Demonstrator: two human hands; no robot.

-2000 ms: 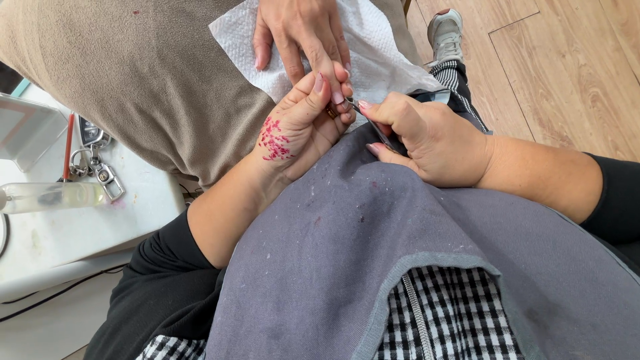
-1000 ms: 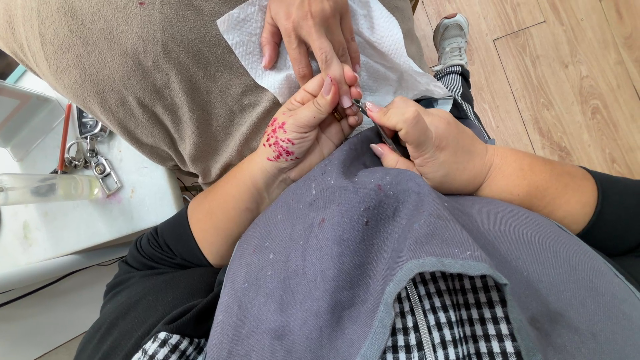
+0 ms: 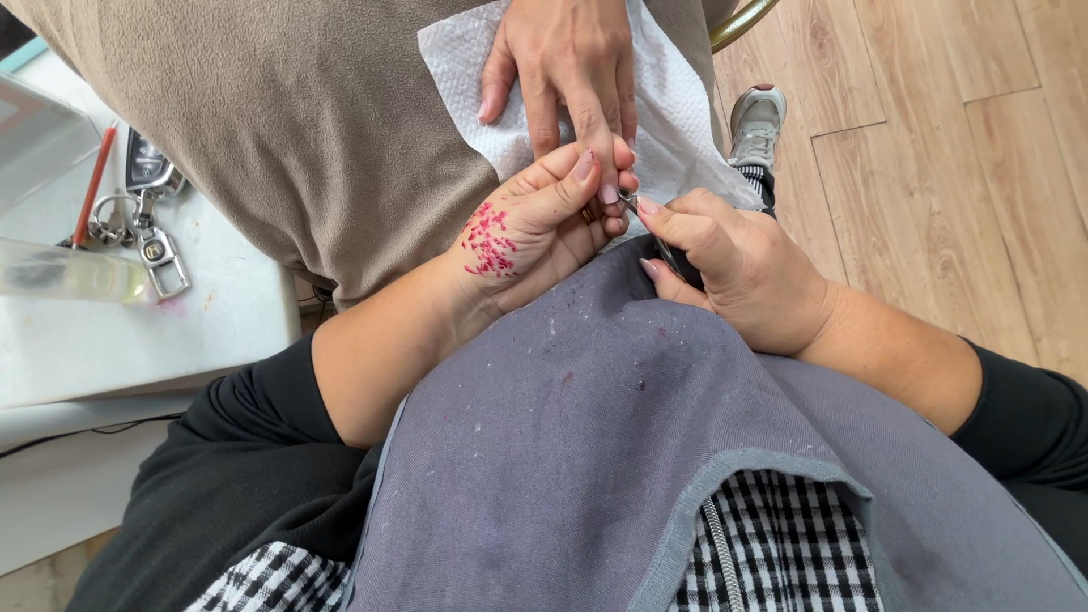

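My left hand (image 3: 544, 223), palm up with red flecks near the thumb's base, holds one finger of another person's hand (image 3: 571, 72) between thumb and fingers. That hand lies palm down over a white paper towel (image 3: 680, 110). In my right hand (image 3: 738, 259) are metal cuticle nippers (image 3: 665, 252), held between thumb and fingers; their tip is at the nail of the held finger. Whether the blades touch the skin is too small to tell. My palm hides part of the nippers' handles. A grey apron (image 3: 561, 442) with small specks lies across my lap, below both hands.
The paper towel rests on a brown cushion (image 3: 340, 110). At the left, a white table (image 3: 76, 348) bears a car key (image 3: 146, 161) with a metal key ring clip (image 3: 163, 262), a red stick (image 3: 95, 183) and a clear bottle (image 3: 72, 272). A shoe (image 3: 756, 127) stands on the wood floor.
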